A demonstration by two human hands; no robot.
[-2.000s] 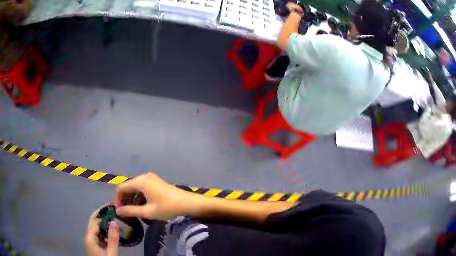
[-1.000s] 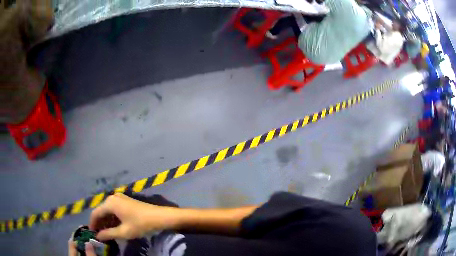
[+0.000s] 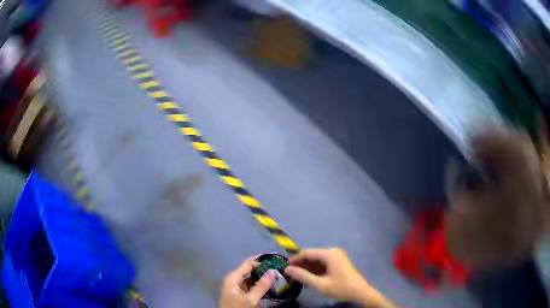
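Observation:
A round black housing (image 3: 293, 292) is at the bottom centre, held up over the floor. A green circuit board (image 3: 271, 263) sits along its upper left side, and a silver-white battery (image 3: 278, 281) is in its middle. My left hand (image 3: 246, 285) grips the housing from the left, its thumb over the battery. My right hand (image 3: 322, 274) is at the housing's upper right rim with thumb and fingertips close together. Blur hides whether it pinches anything small.
A blue plastic bin (image 3: 72, 246) is at the lower left. Yellow-black tape (image 3: 208, 153) crosses the grey floor. A plastic-covered bench (image 3: 386, 60) curves along the upper right. A blurred person in brown (image 3: 497, 204) is at the right by a red stool (image 3: 428, 249).
The view has swung round, bringing the blue bin in at left and the bench to the right. The hands and housing now show at the bottom centre instead of bottom left.

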